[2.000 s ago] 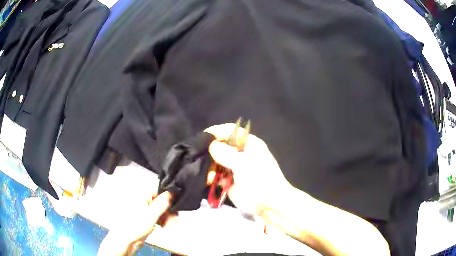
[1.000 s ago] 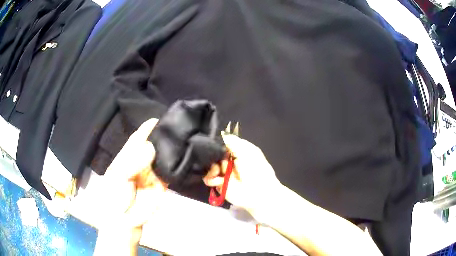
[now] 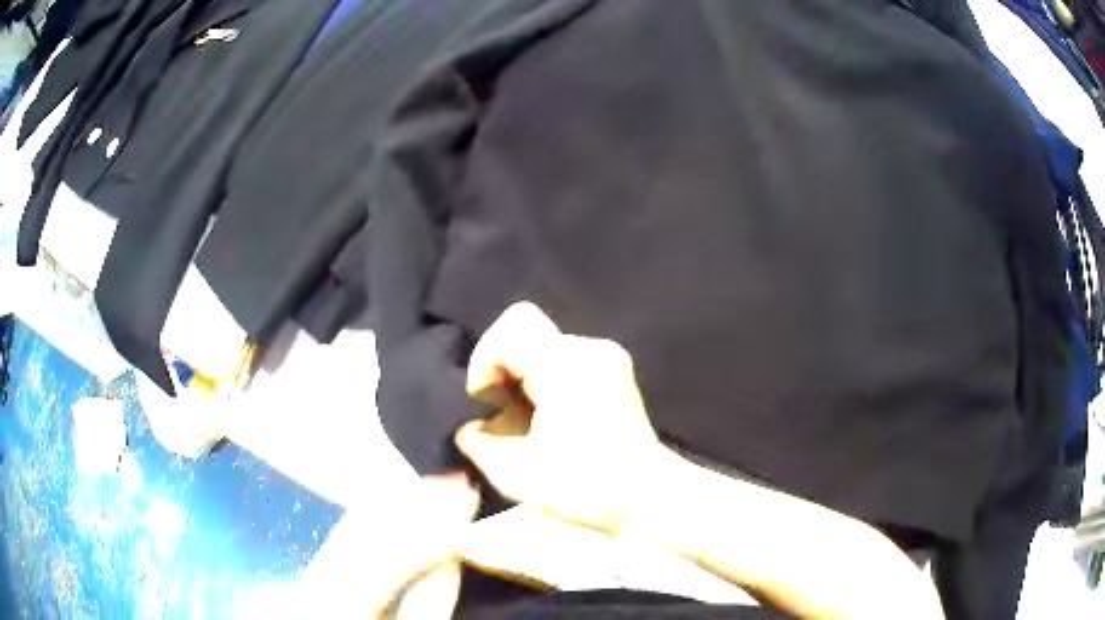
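Note:
A black jacket [image 3: 751, 254] lies spread out, its sleeve [image 3: 418, 260] running down to the near side. The cuff [image 3: 418, 400] hangs past the jacket, matt cloth outward. My left hand [image 3: 418, 533], washed out by glare, is at the cuff's lower edge with a fingertip on it and seems to pinch it. My right hand [image 3: 564, 418] is curled at the cuff's right edge, fingertips against the cloth. What lies inside its fist is hidden, and no snips show.
Other black jackets [image 3: 170, 158] lie at the left, one with gold buttons and a gold chest piece [image 3: 217, 36]. Blue cloth [image 3: 1052, 139] shows at the right. The white table's edge [image 3: 303, 466] curves above a blue floor [image 3: 182, 521].
The shiny lining bunched at the cuff no longer shows; the cuff lies matt side out. My left hand has moved down and right. The red-handled snips in my right hand are out of sight.

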